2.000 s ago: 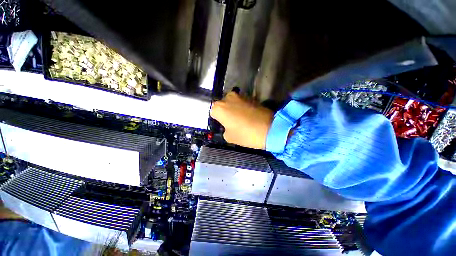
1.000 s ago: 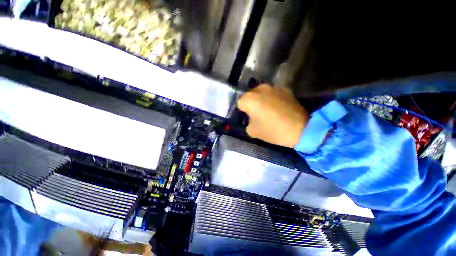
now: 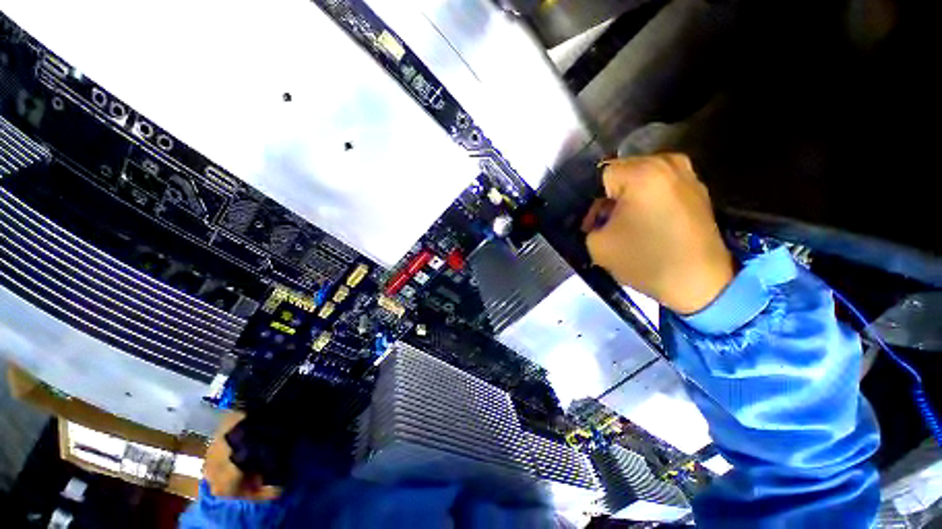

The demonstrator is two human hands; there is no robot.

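Note:
A black circuit board [image 3: 155, 191] with white outlines, ringed holes and silver finned heatsinks [image 3: 454, 403] runs diagonally across the view. A red connector [image 3: 411, 271] and small yellow and white parts stand between the heatsinks. My right hand [image 3: 656, 222] is at upper centre-right, fingers curled, beside the board's far edge. Its fingertips are partly hidden; whether it holds a small part cannot be told. My left hand [image 3: 236, 457] is at the bottom edge, partly cut off and dark, with black at its fingers, over the near side of the board. Whether it holds anything cannot be told.
A pale rail [image 3: 496, 78] runs along the board's far side. An open brown carton [image 3: 129, 449] with pale contents is at lower left. A bright-blue coiled cord [image 3: 907, 374] hangs at the right, beside my right sleeve.
The view has turned and come closer to the board. The pale and red bins have left the picture. My left hand now shows at the bottom. My right hand appears farther right, still with curled fingers.

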